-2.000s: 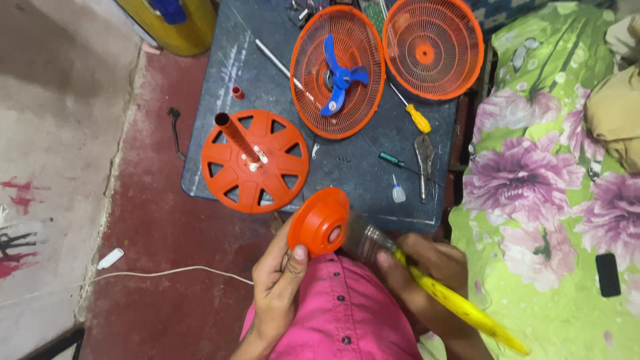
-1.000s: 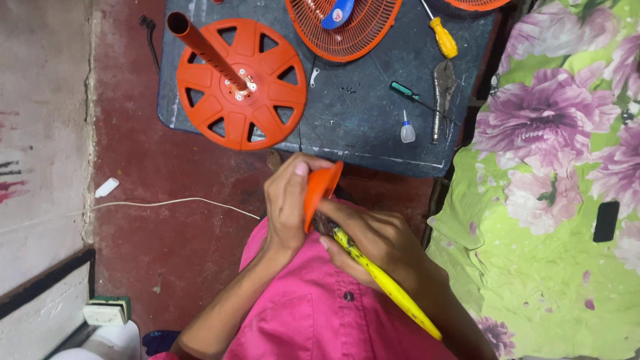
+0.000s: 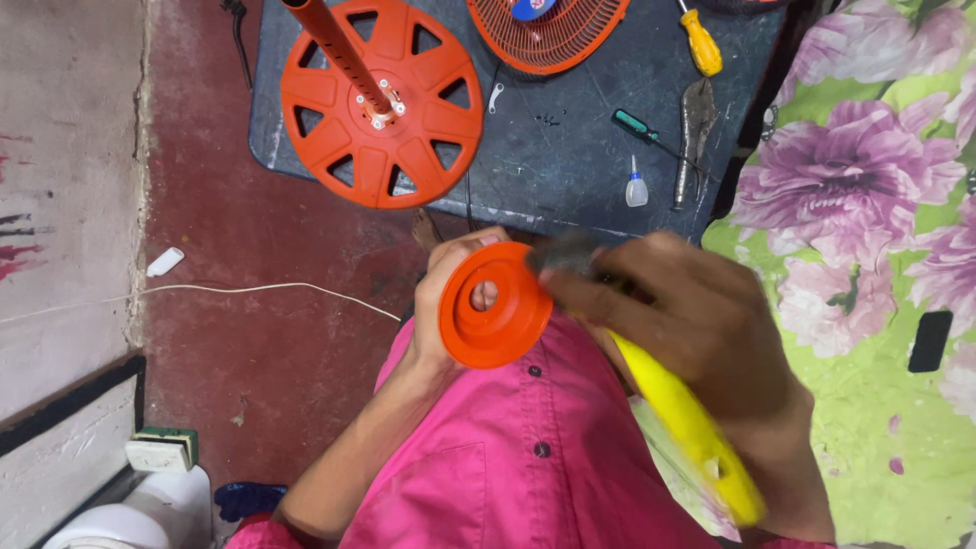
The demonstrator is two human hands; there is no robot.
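Note:
My left hand (image 3: 440, 305) grips a round orange plastic cover (image 3: 496, 335) with a central hole, its hollow side facing up at me. A fingertip shows through the hole. My right hand (image 3: 686, 328) is closed on a brush with a yellow handle (image 3: 686, 427); its dark bristles, blurred, are at the cover's right rim. Beyond my hands an orange fan base (image 3: 427, 160) with an upright tube (image 3: 343, 57) lies over the table's near left edge. An orange fan grille (image 3: 564, 46) with a blue blade (image 3: 534, 8) sits farther back.
On the dark table (image 3: 557, 183) lie a yellow-handled screwdriver (image 3: 701, 46), a green-handled screwdriver (image 3: 634, 124), locking pliers (image 3: 695, 130), a small bottle (image 3: 636, 189) and several screws (image 3: 550, 119). A floral cloth (image 3: 846, 267) with a dark phone-like object (image 3: 929, 341) is at right. A white cable (image 3: 267, 287) crosses the red floor.
The cover was seen nearly edge-on a second ago and now faces me, turned in my left hand. My right hand has kept the brush at its rim. The view has shifted toward my lap since two seconds ago.

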